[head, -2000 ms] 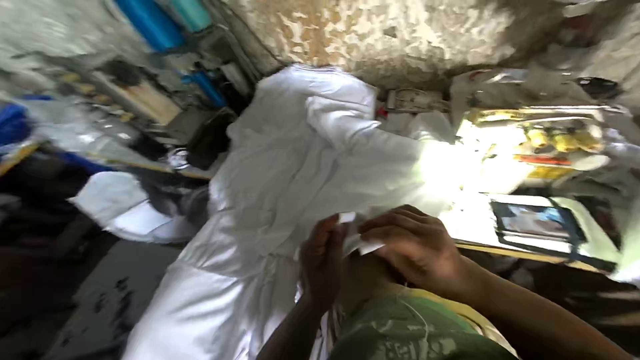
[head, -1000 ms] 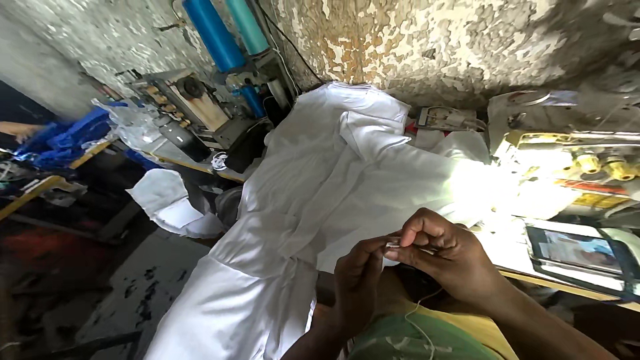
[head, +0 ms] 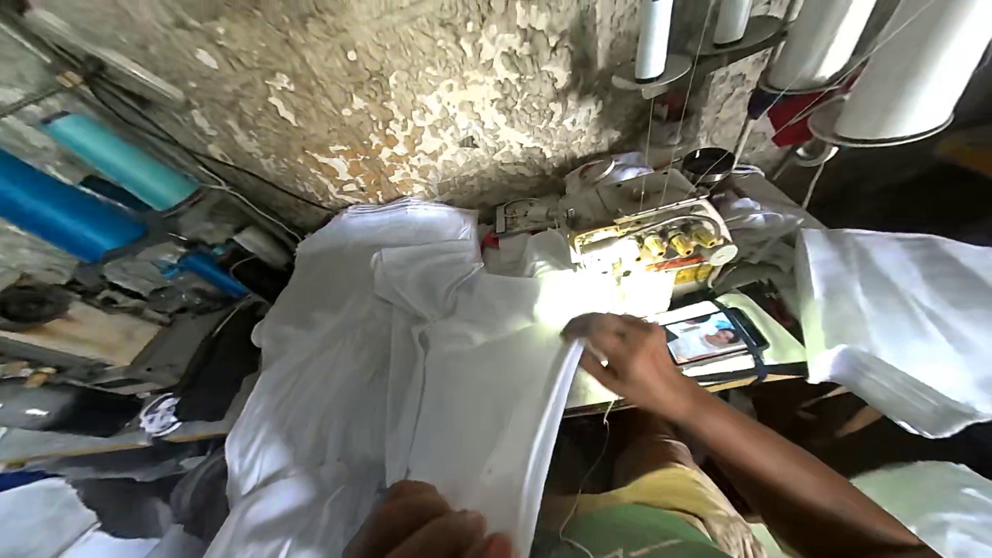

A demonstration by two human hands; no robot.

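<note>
A large piece of white fabric [head: 480, 387] lies over the work table, its near edge folded and raised. My right hand [head: 632, 360] pinches the top corner of that edge, close to the bright lamp spot. At the bottom of the view, my left hand [head: 426, 523] rests at the lower part of the same fabric, partly cut off; its grip is not clear. Just beyond my right hand stands a sewing machine [head: 651, 232] with brass-coloured tension knobs. A loose thread [head: 593, 473] hangs below my right hand.
A phone [head: 709, 337] with a lit screen lies right of my right hand. White thread cones [head: 899, 77] stand at the upper right. More white fabric [head: 891, 325] hangs at the right. Blue [head: 62, 205] and teal thread cones [head: 124, 159] are at the left, by a rough wall.
My hands were together over my lap, fingering something small; now they are apart, the right one at the fabric's edge and the left one lower down. The view has swung right.
</note>
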